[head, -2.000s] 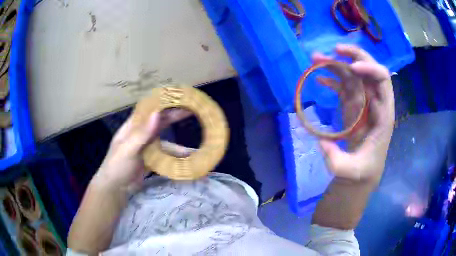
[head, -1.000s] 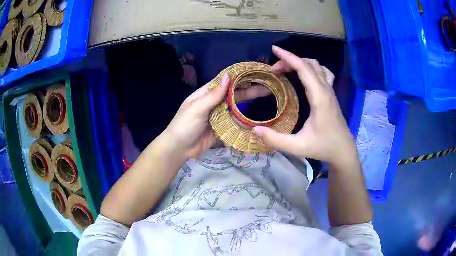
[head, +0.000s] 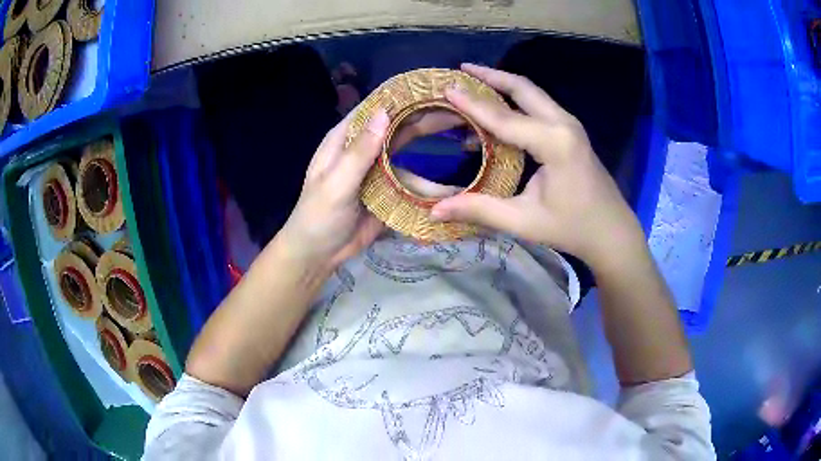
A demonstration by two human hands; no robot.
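Note:
A golden-tan ring disc (head: 405, 216) with radial lines is held above the lap, its flat face towards me. A narrow inner ring (head: 389, 162) with a reddish edge sits in its centre hole, its rim close to the disc's face. My left hand (head: 335, 194) grips the disc's left side, thumb on the face near the hole and fingers hidden behind. My right hand (head: 563, 176) is on the disc's right side, with the thumb at the lower rim of the hole and a finger on the upper face.
A green tray (head: 144, 234) at left holds several assembled rings on a pale liner. A blue disc bin (head: 126, 54) is at upper left. The beige tabletop edge (head: 378, 16) is ahead. Blue bins stand at upper right (head: 792, 81) and lower right (head: 711, 270).
The inner ring, first apart in my right hand, then raised and tilted at the hole, now sits lower in the disc. Both hands and the disc have moved slightly up, and the right fingers have closed onto the disc.

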